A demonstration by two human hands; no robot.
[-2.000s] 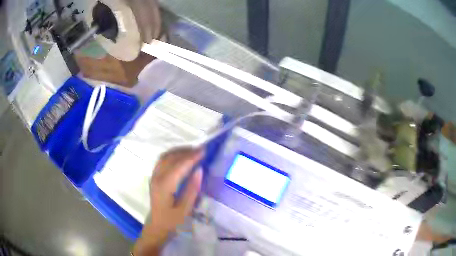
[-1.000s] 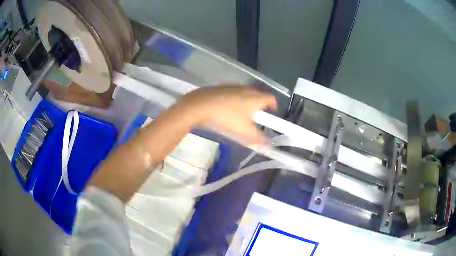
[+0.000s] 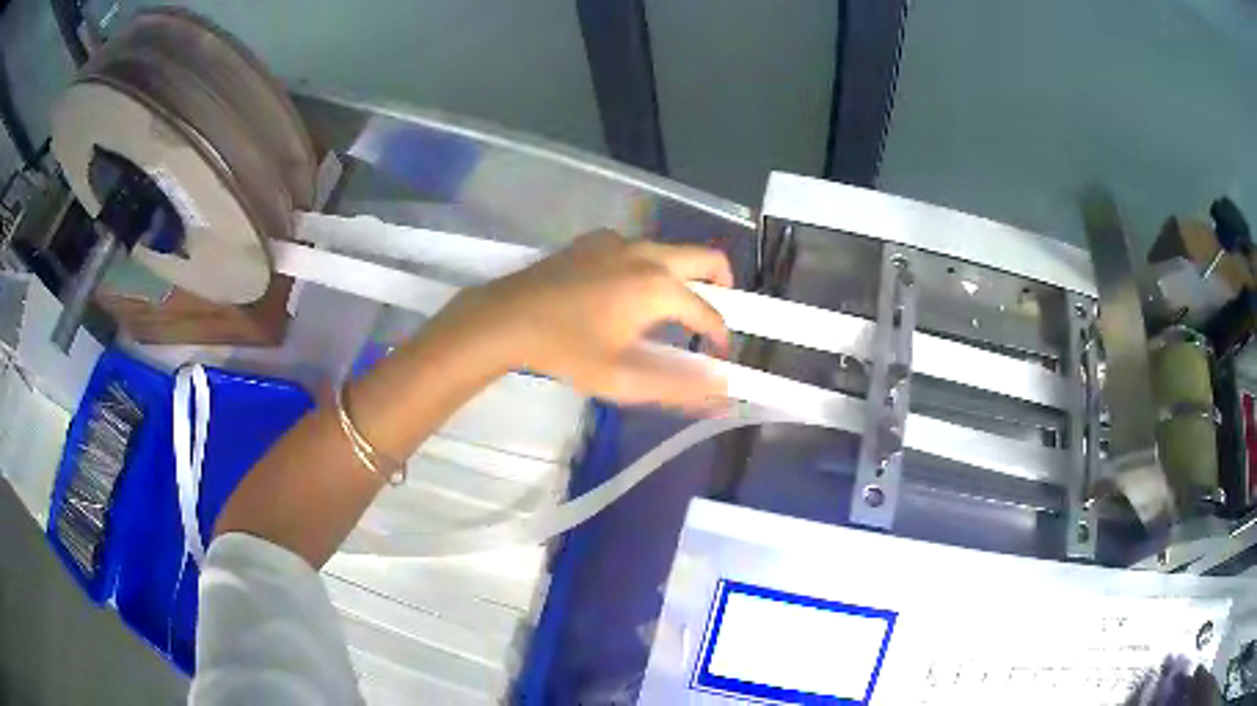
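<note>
Two long white strips (image 3: 813, 328) run from the supply reel (image 3: 163, 189) under my left hand and through the slotted strip guides (image 3: 884, 386) of the cutting machine. My left hand (image 3: 627, 324) lies over both strips just before the machine, thumb and fingers curled onto them with a gap between; the exact hold is partly hidden. A loose narrow white strip (image 3: 620, 499) curves below the hand, across the white stack. A blurred dark shape, perhaps the fingertips of my right hand (image 3: 1172, 684), is cut off by the bottom edge over the control panel (image 3: 1027, 648).
A white stack (image 3: 462, 607) sits in a blue bin (image 3: 558, 593) below my forearm. Another blue bin (image 3: 262, 403) at left holds a looped white strip and thin metal pieces. The feed roller (image 3: 1183, 421) and a bent metal bar (image 3: 1119, 317) stand at the right.
My left hand has moved from above the white stack up to the strips and remains there, less blurred. The view has shifted, bringing the reel and more of the feed bed into sight.
</note>
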